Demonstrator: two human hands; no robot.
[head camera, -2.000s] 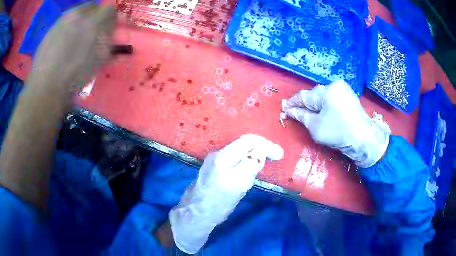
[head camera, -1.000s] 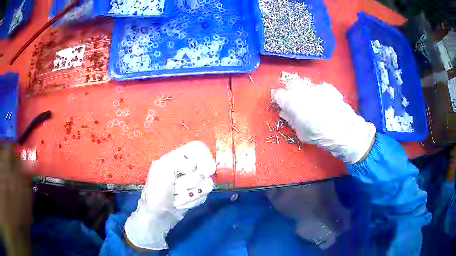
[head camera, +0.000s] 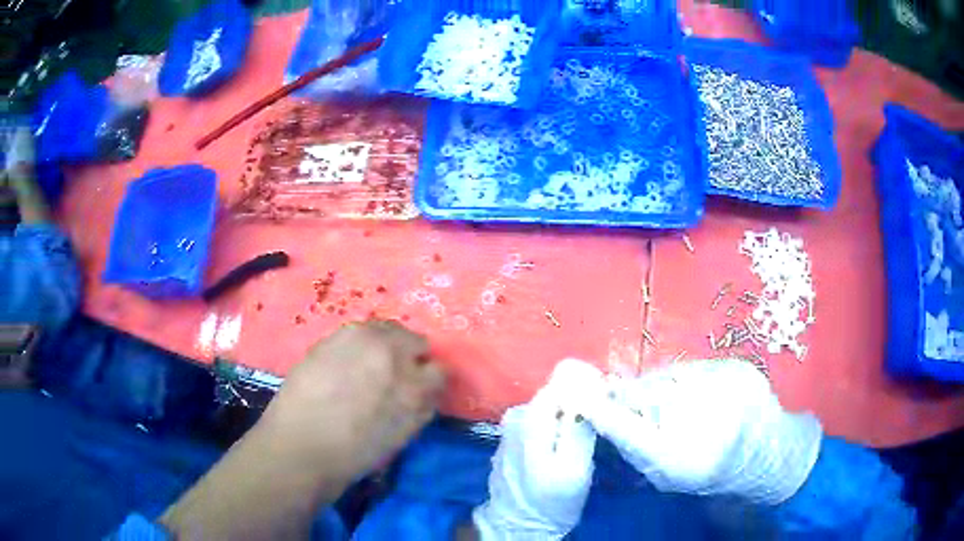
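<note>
My left hand (head camera: 548, 454), in a white glove, is curled at the bench's front edge, with small red rings (head camera: 578, 418) at its fingers. My right hand (head camera: 703, 423), also gloved, meets it at the fingertips; whatever lies between them is hidden. Small white plastic parts (head camera: 780, 291) lie in a pile beyond my right hand, with loose metal pins (head camera: 727, 336) beside them. Clear rings (head camera: 431, 299) and more small red rings (head camera: 322, 287) lie loose on the red bench left of centre.
Another person's bare hand (head camera: 359, 396) reaches in beside my left hand. A wide blue tray (head camera: 560, 220) stands at centre, a pin bin (head camera: 830, 159) right of it and a long blue bin (head camera: 896, 254) at far right. A black strip (head camera: 248, 273) lies beside a left bin (head camera: 162, 227).
My right hand has come from the white parts and pins to my left hand. The other person's hand has moved in over the red rings. The camera view has shifted.
</note>
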